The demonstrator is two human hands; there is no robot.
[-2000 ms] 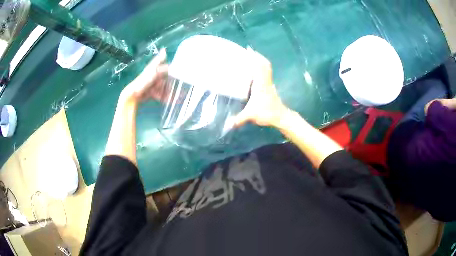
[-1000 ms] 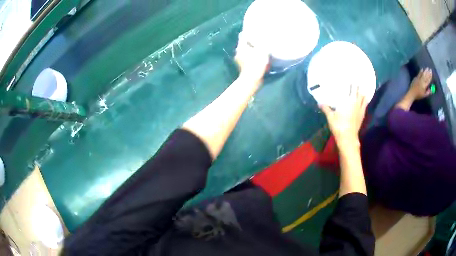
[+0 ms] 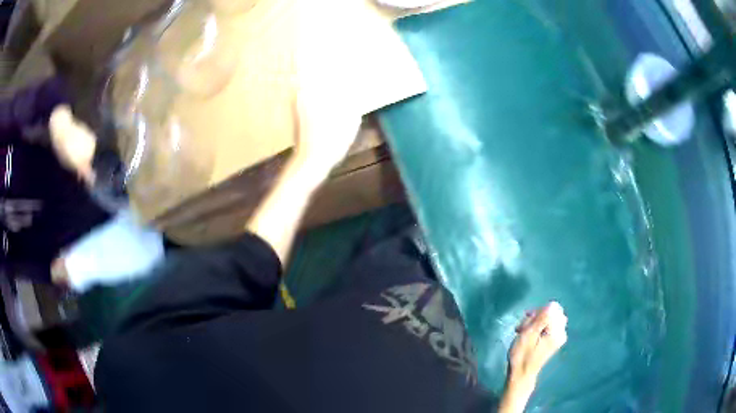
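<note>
My left hand [image 3: 327, 129] reaches over the flattened cardboard [image 3: 250, 97]. It is washed out by glare, so its fingers and anything in them cannot be made out. Clear plastic containers [image 3: 139, 129] show as blurred shiny rims on the cardboard, left of my left hand. My right hand [image 3: 541, 329] is over the green bench [image 3: 516, 202], low in the view, with its fingers curled and nothing visible in them.
A white cup [image 3: 660, 98] stands on the conveyor [image 3: 686, 210] at the right, partly behind the green post [image 3: 674, 93]. Another person [image 3: 48, 185] is at the left edge. Cardboard carton sides [image 3: 355, 189] show below the flat sheet.
The view has swung left to the cardboard. Both hands have left the two white units at the bench's right, which are now out of view. My left hand is now over the cardboard.
</note>
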